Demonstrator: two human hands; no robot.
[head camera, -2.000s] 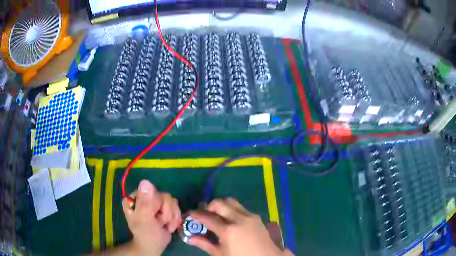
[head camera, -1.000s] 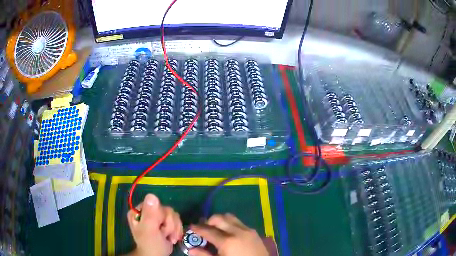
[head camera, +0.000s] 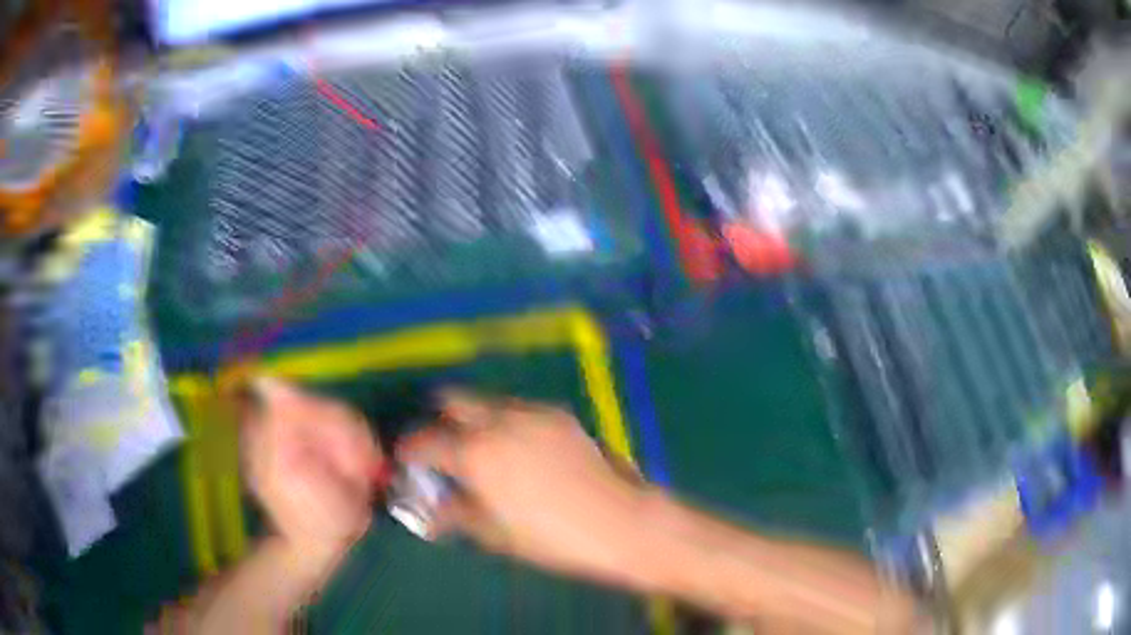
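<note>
The frame is strongly blurred. My right hand (head camera: 521, 478) has its fingers around a small silver round component (head camera: 419, 500), low in the middle of the mat. My left hand (head camera: 310, 459) is closed just left of it, with a small red tip (head camera: 382, 474) at its fingers, near the component. The red test lead (head camera: 288, 301) runs faintly from above down to my left hand. The contact base cannot be made out.
A clear tray (head camera: 372, 267) with rows of components lies behind the yellow-taped square (head camera: 422, 347). Stacked trays (head camera: 868, 211) stand at the right rear, a side tray (head camera: 955, 372) at the right. The sticker sheet (head camera: 93, 304) and orange fan (head camera: 93, 124) are at the left.
The view has turned, so the scene sits higher and further left, and is now blurred. More of my right forearm shows. Both hands remain close together at the component.
</note>
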